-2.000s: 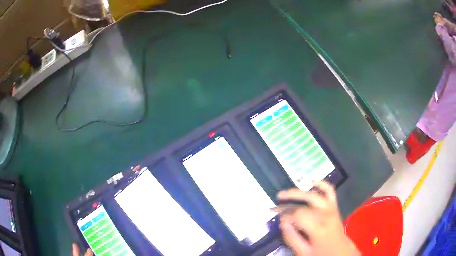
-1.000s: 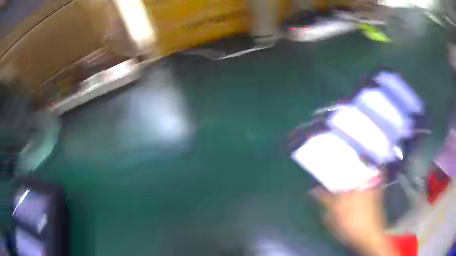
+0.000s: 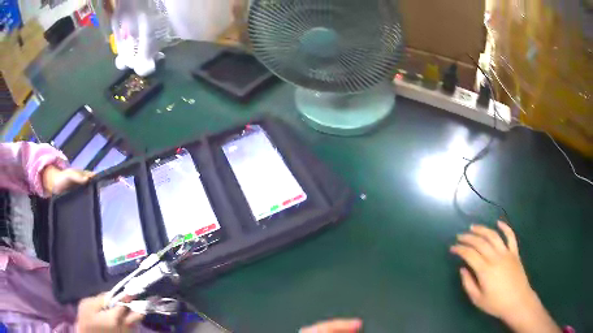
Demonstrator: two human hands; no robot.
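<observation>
A black tray [image 3: 237,244] lies in front, left of centre. It holds three phones with pale, lit screens: a right one [image 3: 263,172], a middle one [image 3: 184,194] and a left one [image 3: 121,221]. Each screen has green and red marks at its lower end. The leftmost slot is dark, with no phone. My right hand [image 3: 491,273] is over the green mat at the right, fingers spread, empty. My left hand [image 3: 333,326] is mostly cut off by the bottom edge; only finger parts show. Neither touches the tray.
Another person's hand [image 3: 107,315] holds white cables [image 3: 146,279] at the tray's front; their other hand [image 3: 67,180] is at its left end. Beyond are a fan [image 3: 344,107], an empty black tray [image 3: 235,73], a small parts tray [image 3: 132,91], a power strip [image 3: 448,97] and a thin black cable [image 3: 478,192].
The view has swung left to the fan and another person's hands. The phone tray seen earlier under my right hand is out of view; that hand is now empty over the mat.
</observation>
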